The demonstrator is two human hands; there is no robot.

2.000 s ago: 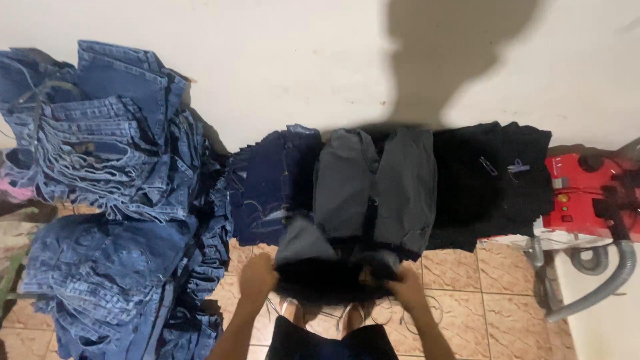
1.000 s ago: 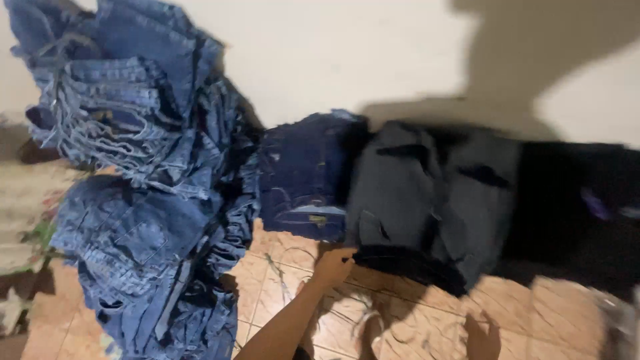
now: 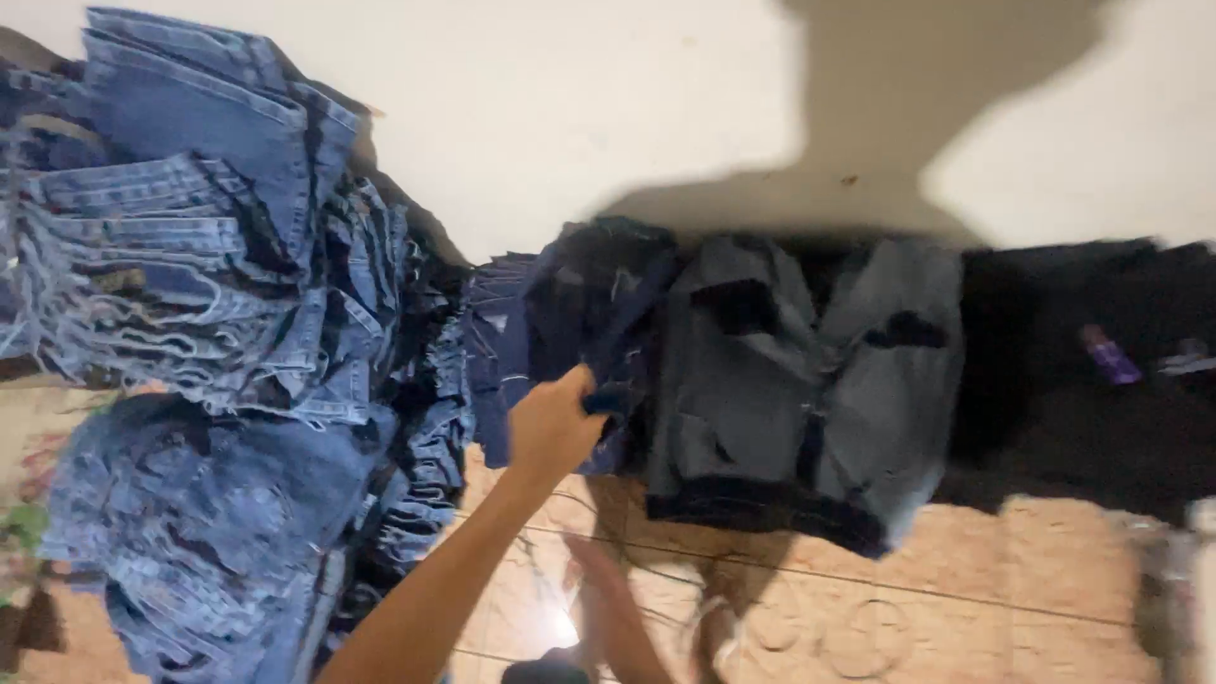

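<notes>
My left hand is closed on the edge of a dark navy denim garment, which lies raised over a stack of navy denim. To its right rests a folded grey garment with a dark lower band, away from both hands. My right hand is low in the view, below the navy stack and over the floor; it is blurred, and its fingers cannot be made out. Black folded garments lie at the right, with a small purple item on them.
Large piles of blue jeans and more blue denim fill the left side. A pale wall stands behind, with a shadow on it. Loose threads lie on the tiled floor. A foot is below the grey garment.
My left hand has moved from the grey garment's lower left corner to the navy stack and taken hold of a garment there. My right hand has moved left. The view has shifted.
</notes>
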